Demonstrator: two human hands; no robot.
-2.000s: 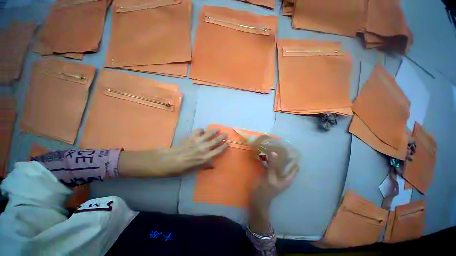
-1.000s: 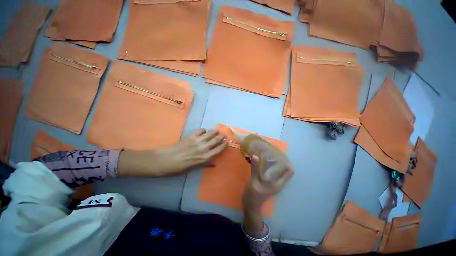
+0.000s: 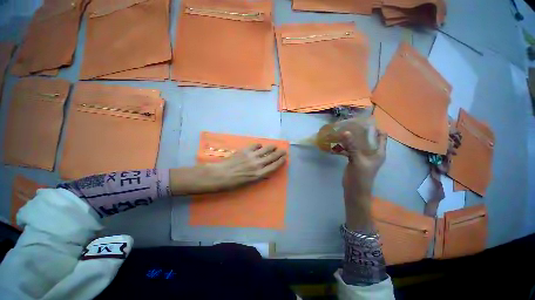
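An orange zippered panel lies on a pale grey work board in front of me, its gold zip line near the far edge and partly covered by my hand. My left hand rests flat on the panel's far part, fingers pointing right, holding nothing up. My right hand is shut on a clear glue bottle with amber glue and a small red mark. The bottle lies nearly level, its pale nozzle pointing left, close to the panel's far right corner. I cannot tell whether the nozzle touches the panel.
Zippered panel stacks stand at the far side, far right and left. A fanned stack and smaller stacks lie at the right. A dark clump, a tangled trinket and white paper are also there.
The view has shifted. My left hand has moved right across the panel, uncovering part of the zip. My right hand and the bottle have moved from over the panel to beyond its right edge.
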